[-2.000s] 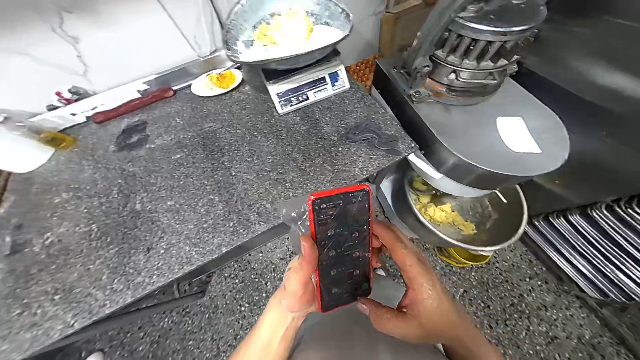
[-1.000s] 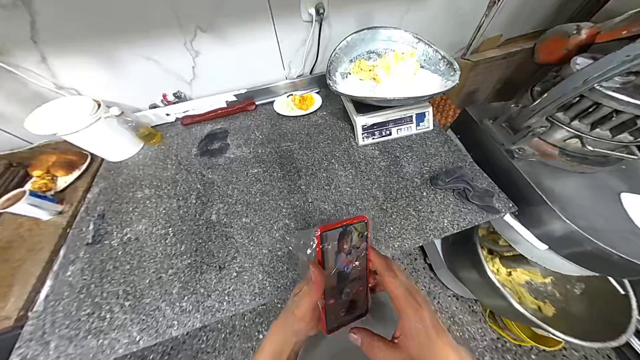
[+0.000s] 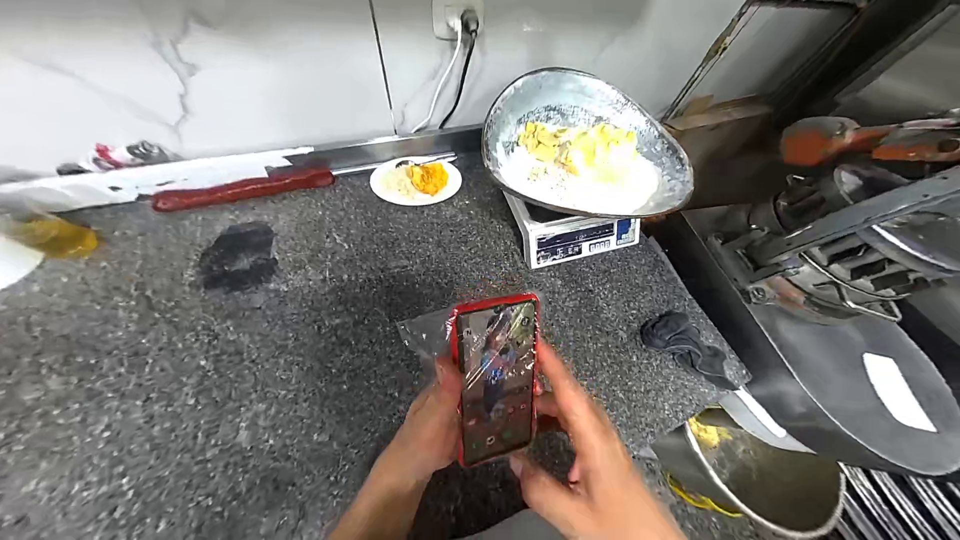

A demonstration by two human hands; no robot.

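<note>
A smartphone in a red case (image 3: 498,382), wrapped in clear plastic film, is held upright above the speckled grey countertop (image 3: 330,360). Its screen is lit and shows a picture. My left hand (image 3: 427,427) grips the phone's left edge, thumb along the side. On the right edge are the fingers of my right hand (image 3: 585,457), with its thumb near the lower corner. Loose film sticks out at the phone's upper left. Beyond the phone, a metal scale pan (image 3: 589,146) with white powder and yellow lumps rests on a digital scale (image 3: 577,241).
A white plate with orange and pale food (image 3: 397,180) lies near the wall, beside a red-handled tool (image 3: 244,189). At right are a dark cloth (image 3: 686,349), a large mixer (image 3: 855,360) and its metal bowl (image 3: 780,465) holding yellow dough. A yellow-liquid container (image 3: 60,236) stands far left.
The phone's screen has gone from a dark list-like display to a picture. Both hands still hold the phone. The view has shifted.
</note>
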